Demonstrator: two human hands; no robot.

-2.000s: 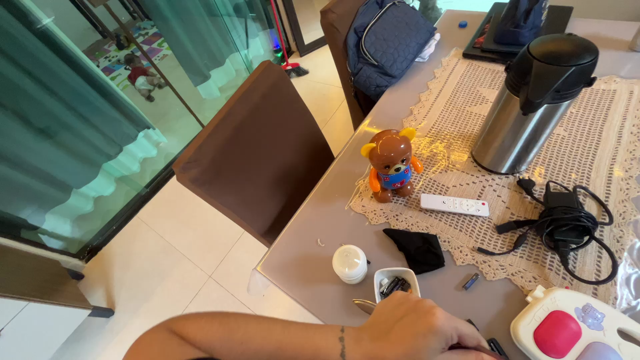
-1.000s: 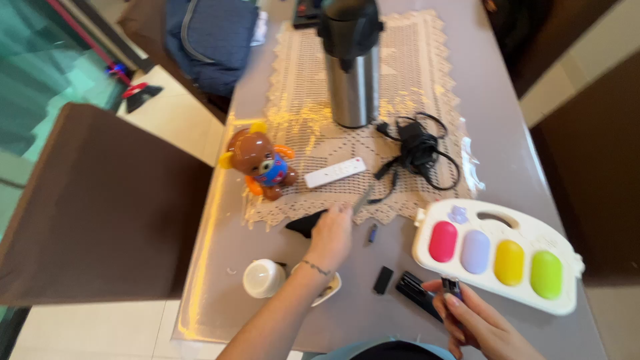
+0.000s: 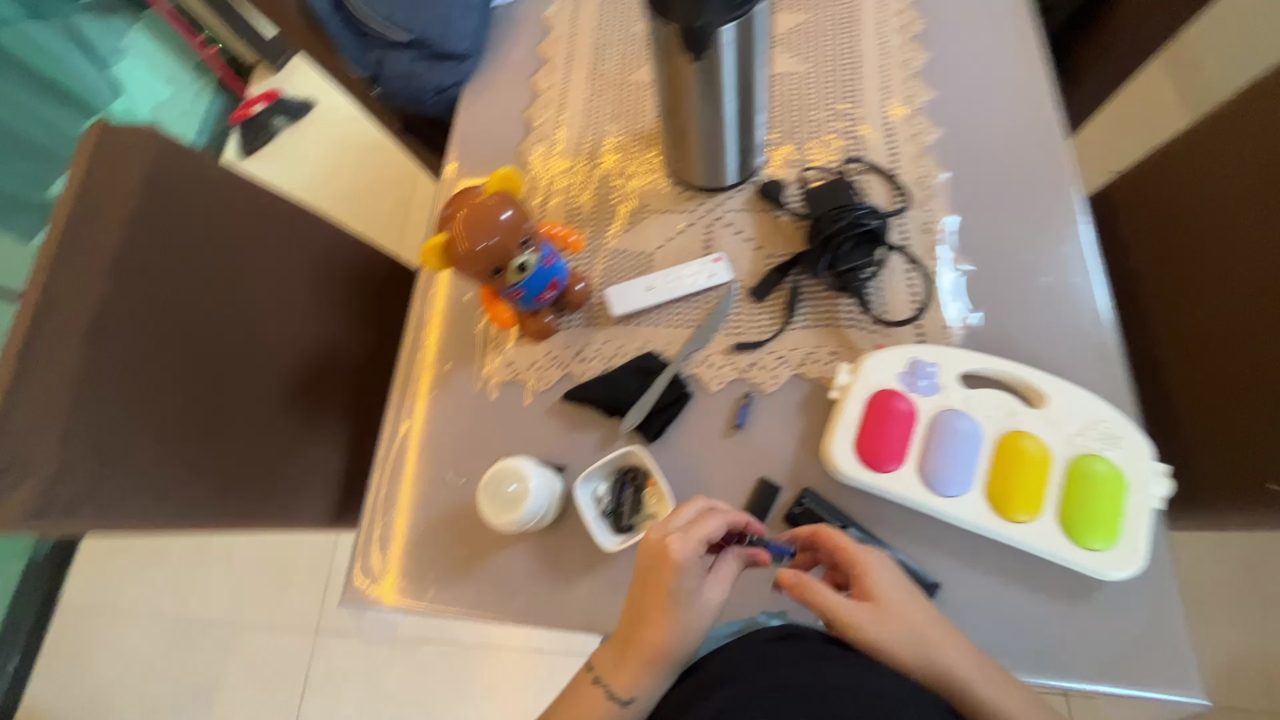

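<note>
My left hand (image 3: pixel 695 560) grips a small dark blue cylindrical piece, which looks like a battery (image 3: pixel 770 547), near the table's front edge. The fingertips of my right hand (image 3: pixel 850 580) are at the piece's other end; whether they grip it is unclear. Just beyond my hands lie a small black rectangular piece (image 3: pixel 762 498) and a long black plastic case (image 3: pixel 870 545). A white bowl (image 3: pixel 592 500) with small dark items stands beside my left hand. Farther on lie a table knife (image 3: pixel 680 358), partly over a black cloth (image 3: pixel 610 392), and another small blue cylinder (image 3: pixel 742 411).
A white round container (image 3: pixel 520 494) stands left of the bowl. A toy panel with colored pads (image 3: pixel 1000 460) lies to the right. Beyond are a toy bear (image 3: pixel 510 255), a white remote control (image 3: pixel 670 284), a coiled black cable (image 3: pixel 845 235) and a steel thermos (image 3: pixel 712 100) on a crocheted runner.
My left hand has moved back from the black cloth toward my right hand, and both now meet around the small blue piece. The knife now lies across the cloth.
</note>
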